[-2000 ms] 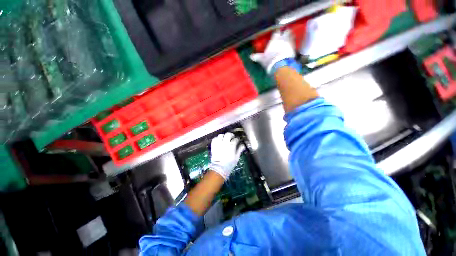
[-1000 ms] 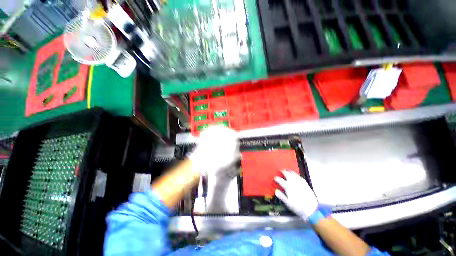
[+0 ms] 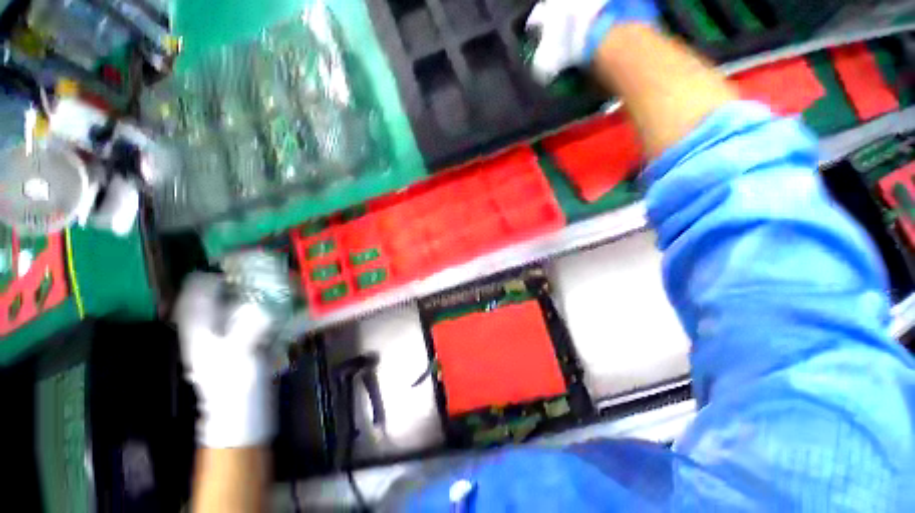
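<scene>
My left hand (image 3: pixel 229 351), white-gloved and blurred, is left of the red compartment tray (image 3: pixel 431 225). A blurred pale green, shiny thing (image 3: pixel 263 276) shows at its fingertips; I cannot tell if it is gripped. My right hand (image 3: pixel 567 38), also gloved, reaches over the black compartment tray (image 3: pixel 441 75) at the top; its fingers are partly hidden and their grip is unclear. The red cover plate (image 3: pixel 499 356) lies flat on the black carrier (image 3: pixel 577 386), with green board showing at its edges. Neither hand touches it.
The black scanner (image 3: pixel 366 386) and its cable lie left of the carrier. Small green boards sit in the left pockets of the red tray. Clear blister trays (image 3: pixel 271 120) are at upper left, a fan (image 3: pixel 38 185) at far left. A metal rail (image 3: pixel 612 228) runs behind the carrier.
My right hand has left the red plate and moved up to the black tray. My left hand has moved left, away from beside the carrier. The view has tilted.
</scene>
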